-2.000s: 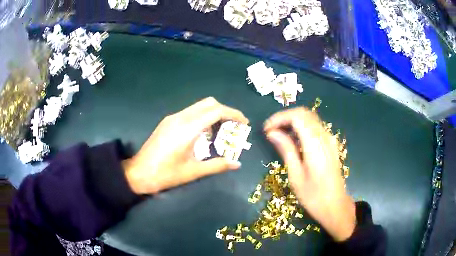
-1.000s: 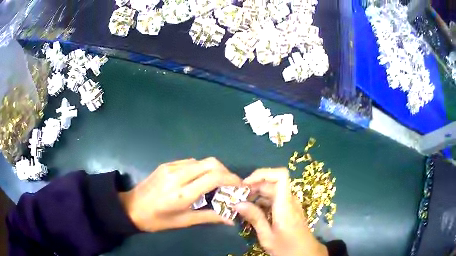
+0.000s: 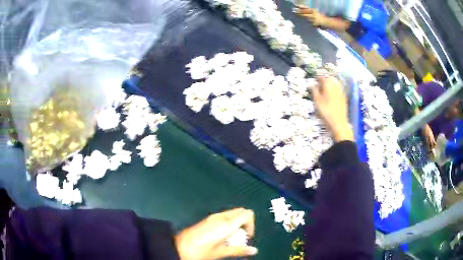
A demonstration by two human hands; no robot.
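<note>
My left hand (image 3: 218,236) is at the bottom centre, curled around a white plastic housing (image 3: 237,237) that shows between thumb and fingers. My right hand (image 3: 332,104) reaches over the black surface, at the far right edge of the massed white housings (image 3: 269,101). Its fingertips are blurred against the white parts, so I cannot tell if it holds one. Two white housings (image 3: 287,214) lie on the green surface near my right sleeve. A few brass contacts (image 3: 297,249) show at the bottom edge; the rest of the pile is hidden or out of view.
A clear bag of brass contacts (image 3: 58,127) stands at left, beside loose white housings (image 3: 96,163) on the green surface (image 3: 167,177). Blue edging borders the black surface. White parts (image 3: 383,162) lie on a blue sheet at right. Other people are at the top and far right.
The view has turned towards the black surface. My right hand has left the housing at my left hand and moved far forward to the massed housings. My left hand still holds a housing.
</note>
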